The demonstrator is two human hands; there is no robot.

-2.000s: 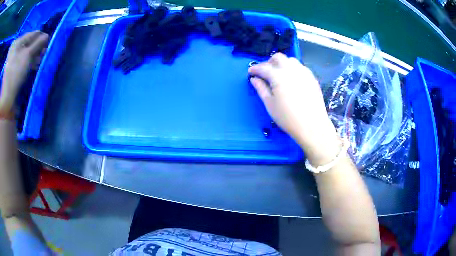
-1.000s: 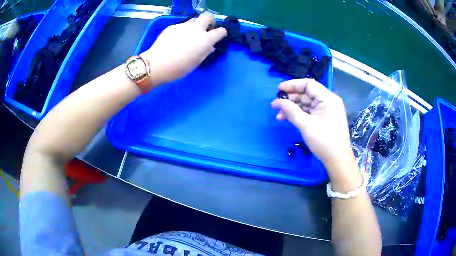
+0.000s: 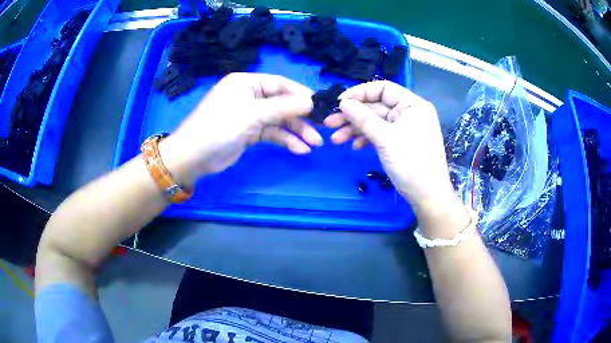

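My left hand point(image 3: 251, 120) holds a matte black plastic housing point(image 3: 326, 102) between thumb and fingers, above the middle of the blue work tray point(image 3: 268, 216). My right hand point(image 3: 395, 127) meets the housing from the right, its thumb and index fingertips pinched at the housing's right end. Whether a small ring is between those fingertips is hidden. More black housings point(image 3: 234, 41) lie piled along the tray's far edge. A few small shiny black rings point(image 3: 376, 179) lie at the tray's right side, near my right wrist.
A clear zip-lock bag point(image 3: 496, 154) of shiny black pieces lies right of the tray. A blue parts bin point(image 3: 581, 201) stands at the right edge. Blue bins with black parts point(image 3: 41, 94) stand at the left. A pale rail point(image 3: 469, 67) and green surface point(image 3: 429, 23) lie beyond.
My left hand has come from the left bin, over the housing pile, to the tray's middle and now holds a housing. My right hand, earlier apart with a shiny ring, now meets it.
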